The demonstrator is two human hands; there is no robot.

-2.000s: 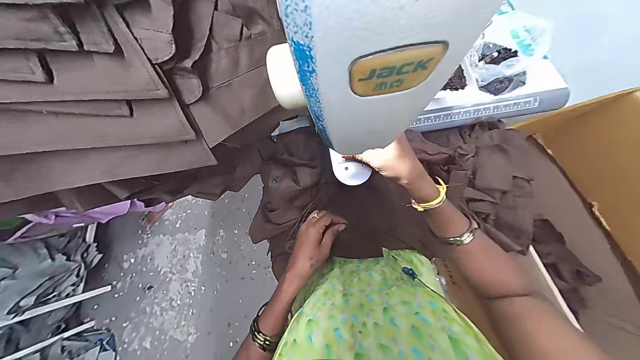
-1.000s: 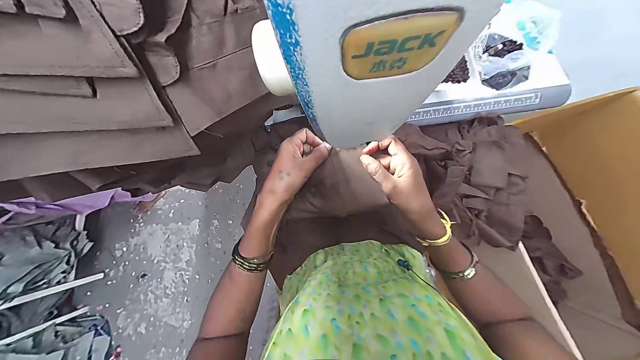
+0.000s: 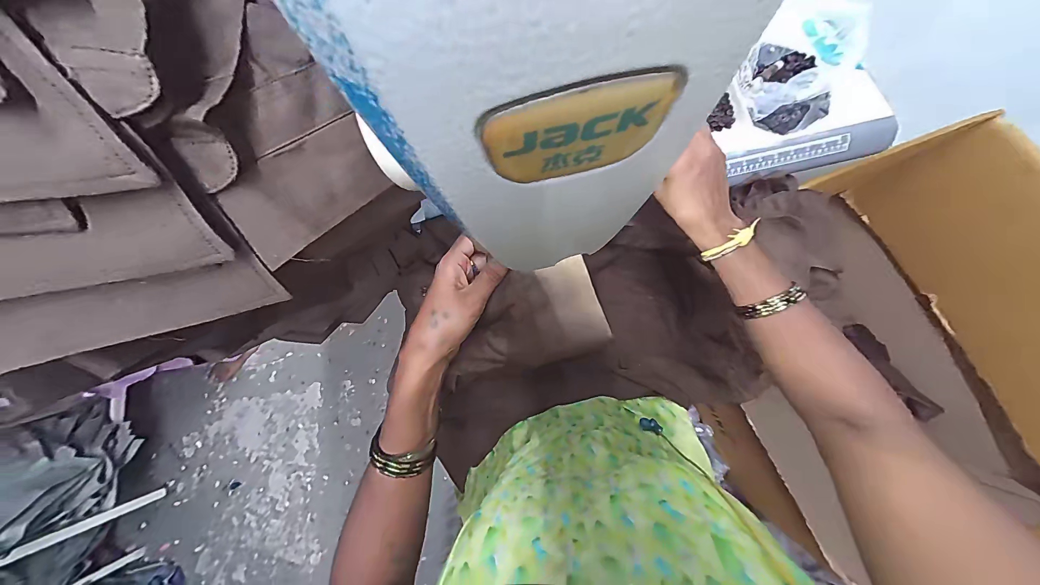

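A white and blue Jack sewing machine head (image 3: 569, 203) fills the upper middle and hides the needle area. Brown fabric (image 3: 520, 349) lies below it and over my lap, with a paler patch just under the head. My left hand (image 3: 455, 296) pinches the fabric at the head's lower left edge, thumb against fingers. On the other side, my right hand (image 3: 697, 183) is raised beside the head's right edge, its fingers curled; the fingertips are partly hidden behind the machine, and whether they hold anything cannot be told.
Stacked brown garment pieces (image 3: 122, 268) rise at the left. Grey fabric (image 3: 57, 479) and white rods lie at lower left above a speckled floor (image 3: 252, 471). A cardboard box (image 3: 959, 219) stands at the right. Plastic bags with small dark items (image 3: 784, 89) rest on the machine bed behind.
My right hand has moved up and right from the fabric below the machine head to its right side. My left hand remains at the head's lower left. The view has come closer to the machine.
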